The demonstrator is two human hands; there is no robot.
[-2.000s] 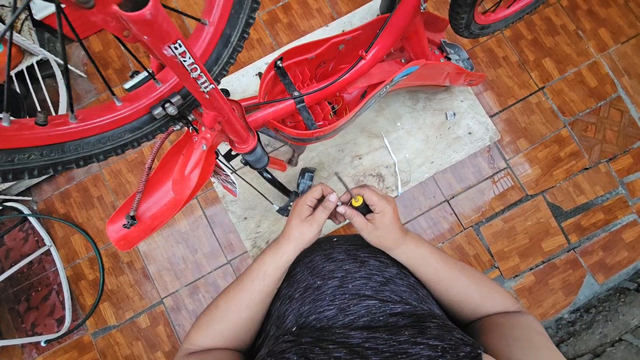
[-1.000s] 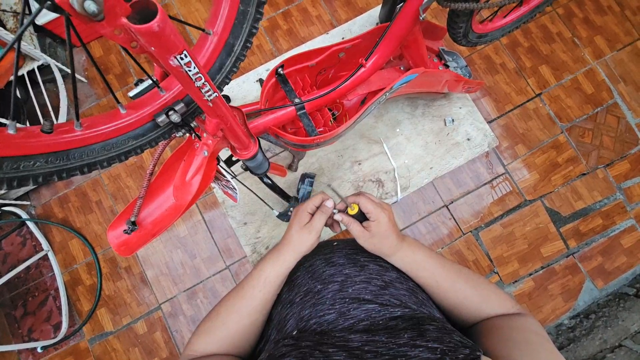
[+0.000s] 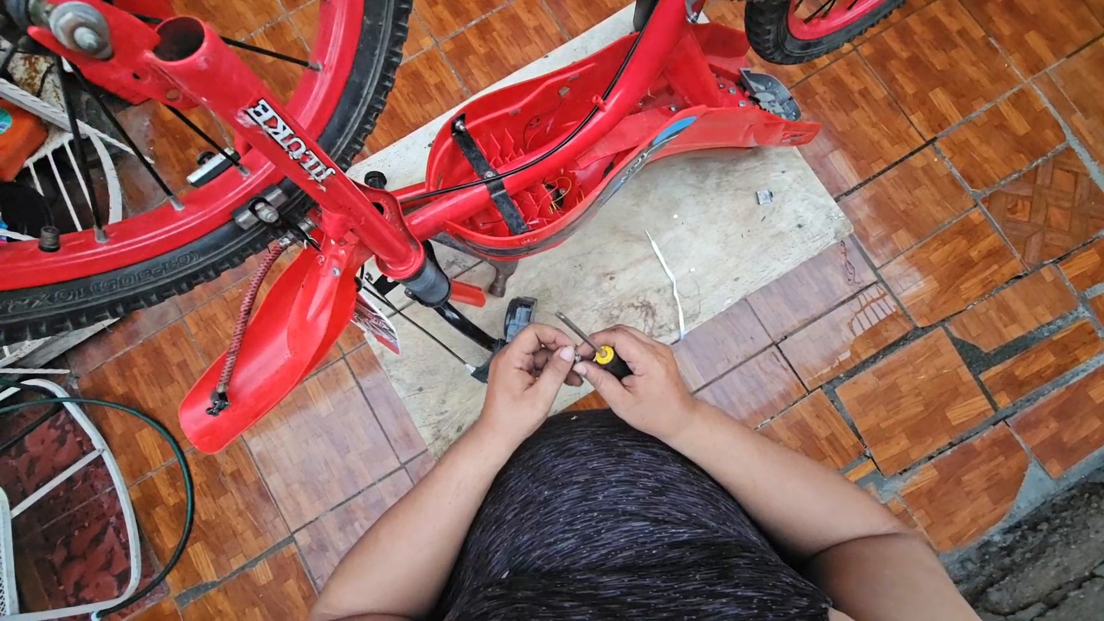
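Observation:
My right hand (image 3: 638, 379) is closed around a screwdriver with a yellow and black handle (image 3: 611, 361); its metal shaft points up and to the left. Fingertips of my left hand (image 3: 532, 377) pinch a tiny object, too small to name, against the fingertips of the right. Both hands meet in front of my torso, over the near edge of a pale board (image 3: 733, 216). Just beyond them lies a red child's bicycle frame (image 3: 552, 172) with a plastic body shell. Its handlebar end with a black brake lever (image 3: 518, 317) is close to my left fingers.
A large spoked wheel with a black tyre (image 3: 366, 86) fills the upper left, above a red mudguard (image 3: 280, 345). A white strip (image 3: 668, 280) and a small metal piece (image 3: 764, 197) lie on the board. A white metal rack (image 3: 134, 517) and a dark green cable (image 3: 188, 492) are at left.

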